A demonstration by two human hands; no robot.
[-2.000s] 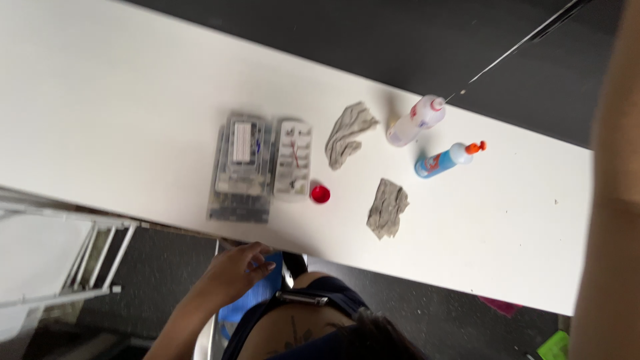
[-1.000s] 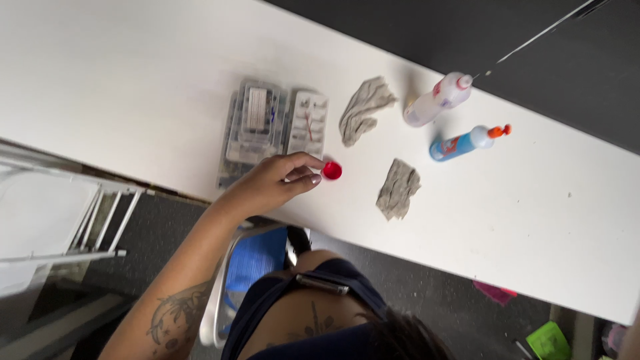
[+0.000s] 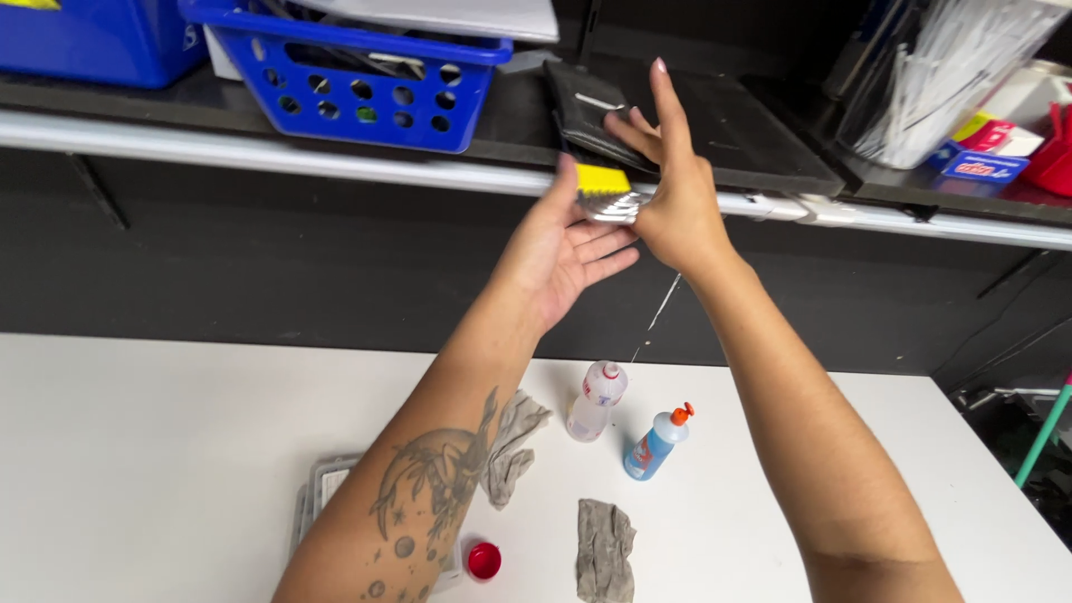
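Observation:
My left hand (image 3: 578, 251) is at the shelf edge, palm up, its thumb against a small yellow-and-silver object (image 3: 605, 193), blurred, which lies over its fingers. On the object's other side my right hand (image 3: 682, 188) touches it, index finger raised; its thumb is hidden. Behind the fingers a black pouch (image 3: 590, 113) lies on the shelf. Below, on the white table, are a clear bottle with a red neck (image 3: 596, 402), a blue-liquid bottle with an orange cap (image 3: 657, 444), two grey cloths (image 3: 511, 456) (image 3: 605, 548) and a red cap (image 3: 483, 560).
A blue perforated basket (image 3: 360, 79) and a blue bin (image 3: 100, 42) stand on the dark shelf at left. At right are a clear container of white sticks (image 3: 913, 92) and small boxes (image 3: 980, 163). A plastic case (image 3: 314, 494) is partly behind my left forearm.
The view has swung up to the shelf. One hand was by the red cap on the table a second ago; now both hands are up at the shelf with the yellow-and-silver object.

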